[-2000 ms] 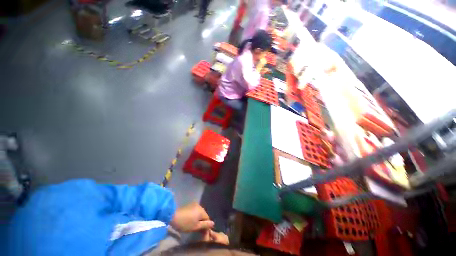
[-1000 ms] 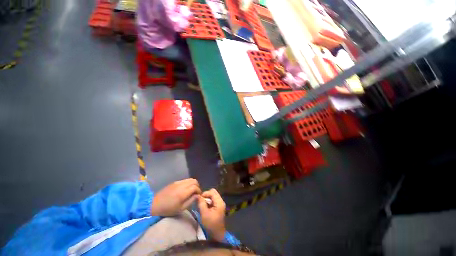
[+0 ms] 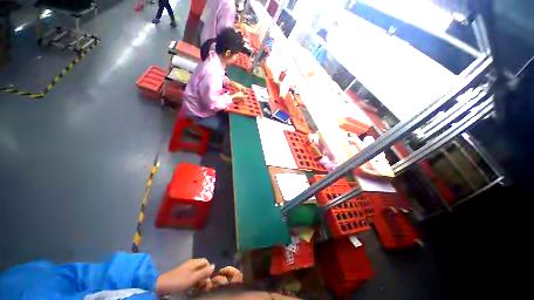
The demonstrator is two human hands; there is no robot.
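My left hand (image 3: 185, 276) is at the bottom edge, in a blue sleeve, with its fingers curled. My right hand (image 3: 227, 275) is close beside it on the right, partly cut off by the bottom edge. The fingertips meet or nearly meet; whether anything small is between them cannot be told. Both hands are in front of the near end of the green-topped bench (image 3: 252, 193), not touching it.
A red stool (image 3: 188, 190) stands left of the bench. A seated person in pink (image 3: 205, 91) works at a red cell tray (image 3: 245, 102). More cell trays (image 3: 345, 205) lie on the right. A metal frame (image 3: 375, 153) slants across. Striped tape (image 3: 145, 202) marks the floor.
The view has tilted up, so the bench, stool and seated person sit lower in the picture. My hands are now nearer the bottom edge, and the small pale thing seen at my fingers earlier cannot be made out.
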